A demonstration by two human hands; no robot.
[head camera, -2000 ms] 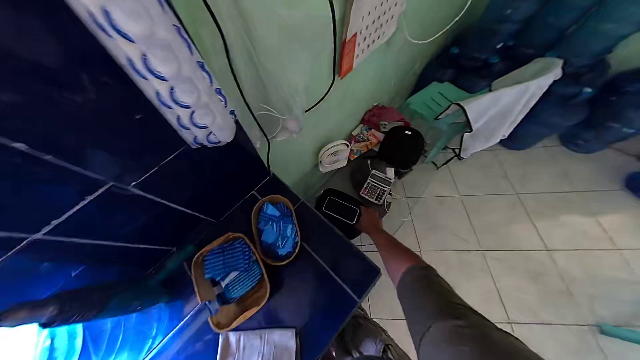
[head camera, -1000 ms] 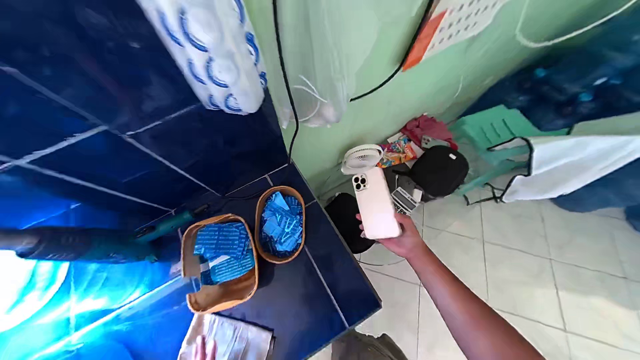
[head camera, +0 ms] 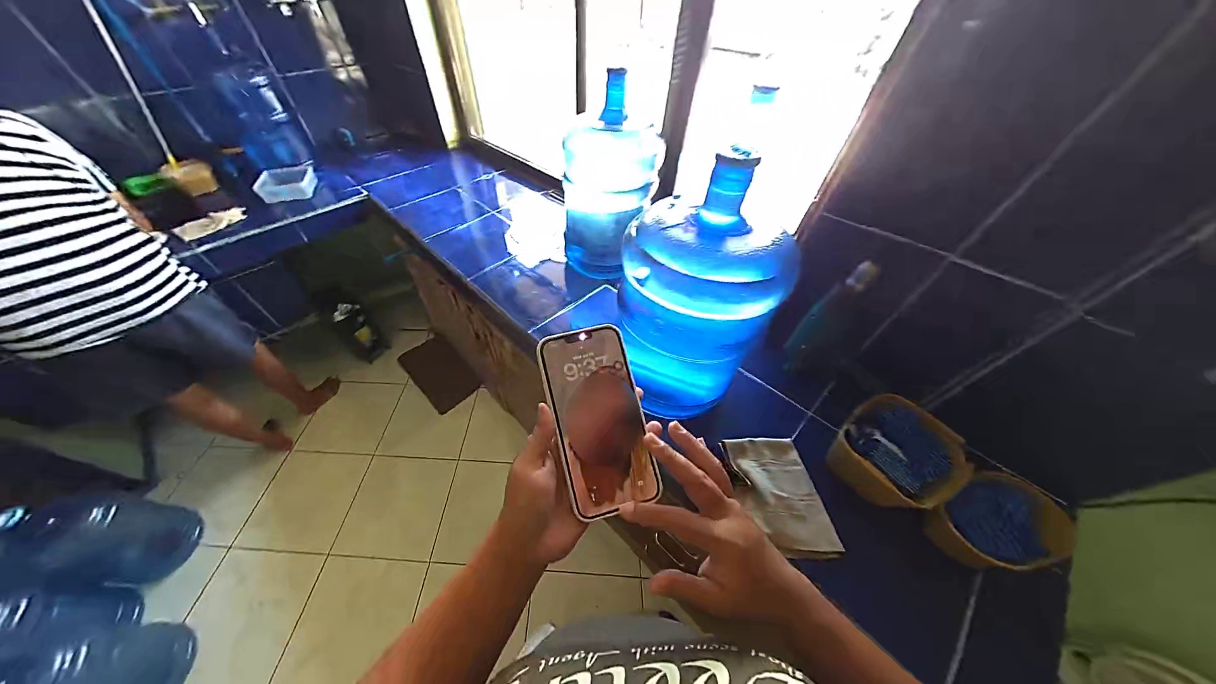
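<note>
A smartphone (head camera: 600, 427) in a pale case is upright before me, its screen lit with a lock screen. My left hand (head camera: 543, 499) holds it along its left side and from behind. My right hand (head camera: 708, 522) is at the phone's lower right, fingers spread, fingertips close to or touching its edge; contact cannot be told. Behind the phone stands a large blue water jug (head camera: 708, 285) on the blue tiled counter. A folded grey cloth (head camera: 784, 499) lies to the right of my right hand.
Another water jug (head camera: 608, 190) stands by the window. Two baskets (head camera: 879, 494) (head camera: 959, 551) with blue packets sit on the counter at right. A person in a striped shirt (head camera: 85, 237) is at the left counter. Several large bottles (head camera: 104, 541) lie at lower left.
The phone, held in my right hand one second ago, is now in my left hand with its screen facing me. The view has swung widely to the window and jugs.
</note>
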